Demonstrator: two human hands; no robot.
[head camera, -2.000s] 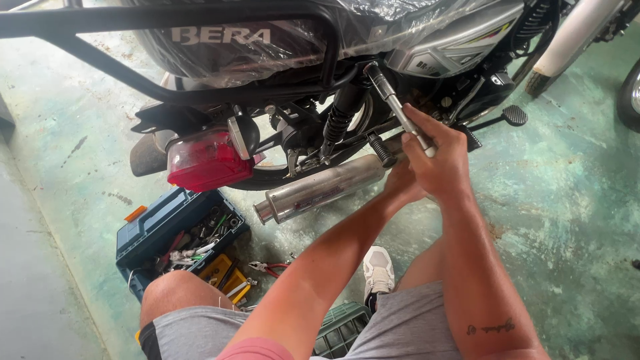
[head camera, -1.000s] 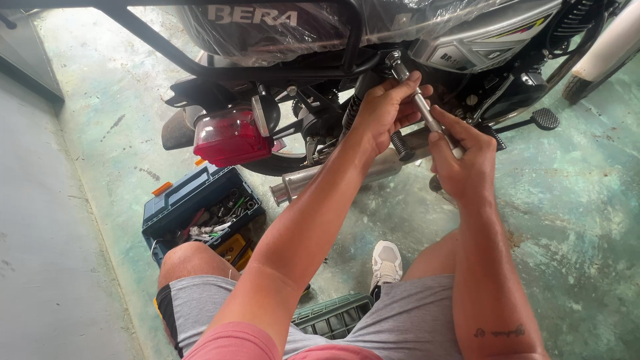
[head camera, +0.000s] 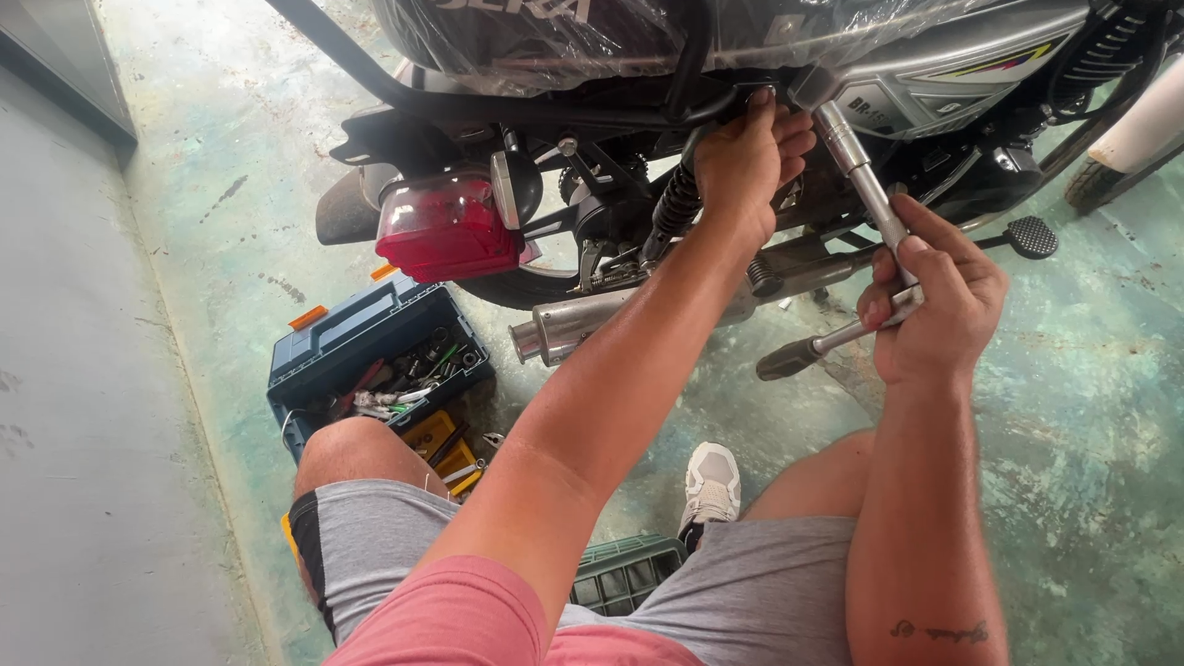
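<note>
My right hand (head camera: 934, 287) grips a ratchet handle with a dark grip (head camera: 788, 359), joined to a chrome extension bar (head camera: 874, 194) that slants up and left. The bar's socket end lies close to the grey side panel of the motorcycle (head camera: 943, 74). My left hand (head camera: 754, 162) reaches up to the frame beside the top of the rear shock absorber (head camera: 678, 199). Its thumb or finger touches the dark frame near a round bolt or mount; whether it holds anything is hidden. The plastic-wrapped seat (head camera: 592, 46) is just above.
An open blue toolbox (head camera: 379, 347) with several tools stands at the left, a yellow tray (head camera: 444, 449) beside it. The red tail light (head camera: 449, 227), silver muffler (head camera: 592, 324) and foot pedal (head camera: 1031, 238) stick out. A green crate (head camera: 629, 573) is between my legs.
My left hand has left the socket and extension bar, where it was one second ago, and moved to the frame near the shock top. My right hand still holds the ratchet.
</note>
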